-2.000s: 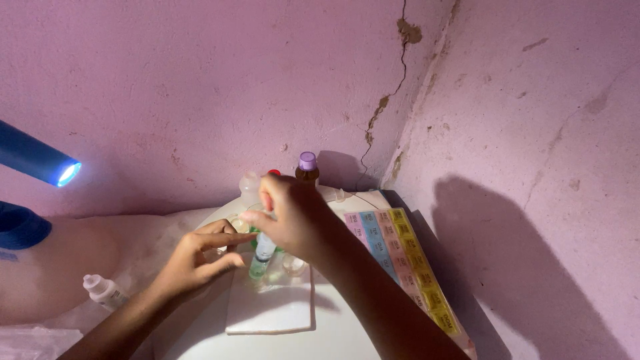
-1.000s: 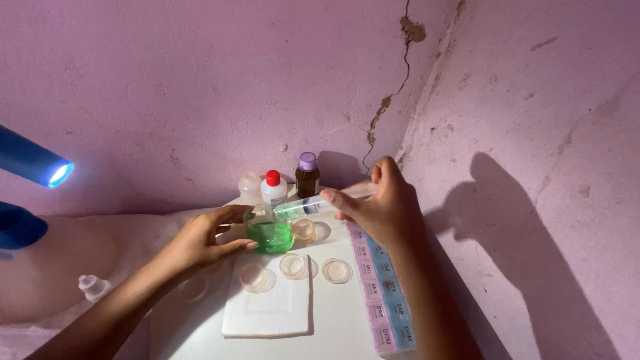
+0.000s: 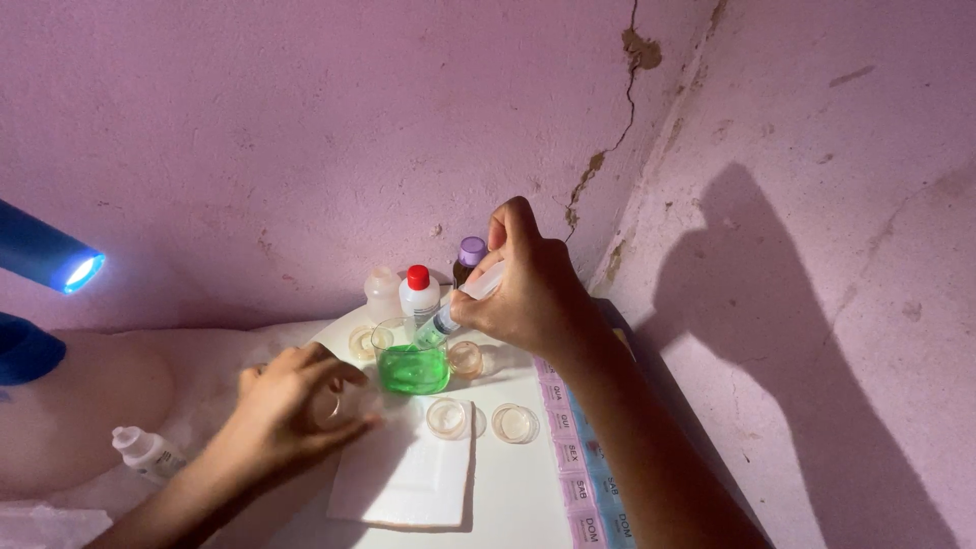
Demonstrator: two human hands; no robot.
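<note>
My right hand (image 3: 526, 290) grips a clear plastic syringe (image 3: 442, 324), tilted with its lower end inside the rim of a clear beaker (image 3: 414, 370) of green liquid. Some green shows in the syringe too. Left of the beaker, my left hand (image 3: 305, 400) is blurred, its thumb and fingers around a small clear round container (image 3: 358, 400). A similar container (image 3: 447, 418) stands on the right edge of a white tile (image 3: 400, 488), and another (image 3: 515, 423) to the right of it. Two more, one amber-tinted (image 3: 465, 359) and one pale (image 3: 364, 343), flank the beaker.
Behind the beaker stand a translucent bottle (image 3: 382, 293), a white red-capped bottle (image 3: 418, 293) and a dark purple-capped bottle (image 3: 472, 252). A pill organizer (image 3: 572, 457) lies at right. A white dropper bottle (image 3: 149, 454) and a lit blue lamp (image 3: 53, 248) are at left.
My left hand has left the beaker and moved toward the tile, where a small container stood. The syringe, nearly level a second ago, now slants steeply into the beaker.
</note>
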